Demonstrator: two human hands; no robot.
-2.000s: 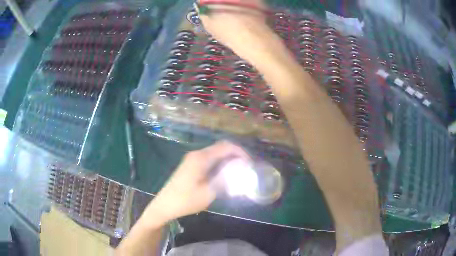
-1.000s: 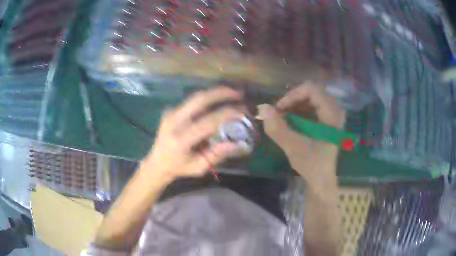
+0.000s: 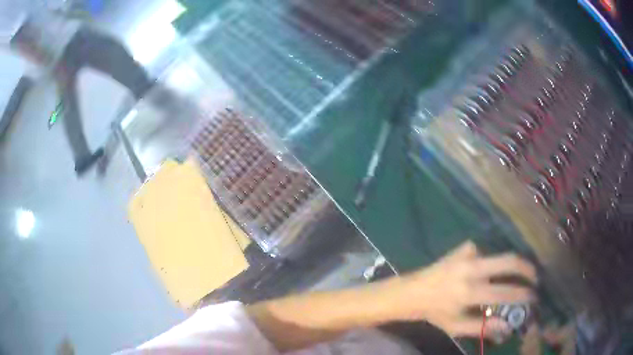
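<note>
My left hand (image 3: 479, 295) is at the lower right, over the bench's front edge. Its fingertips hold a small round wired part (image 3: 514, 317) with a silver rim and a pale centre. A thin red wire hangs down from the part. A bit of my right hand (image 3: 548, 341) shows at the bottom edge beside the part, blurred and mostly cut off. Whether it holds anything cannot be seen. The green probe pen is not visible. A filled tray (image 3: 555, 132) with rows of dark parts and red wires lies beyond my left hand.
A slim dark tool (image 3: 375, 163) lies on the green mat. Another tray (image 3: 277, 62) is at the top. A lower tray of brownish rows (image 3: 253, 173) and a tan cardboard sheet (image 3: 184, 232) are beside the bench. A person (image 3: 87, 66) is at the upper left.
The view has swung to the left, bringing the floor and a person into view. My left hand still holds the round part. My right hand is now mostly out of frame, and its green probe is out of sight.
</note>
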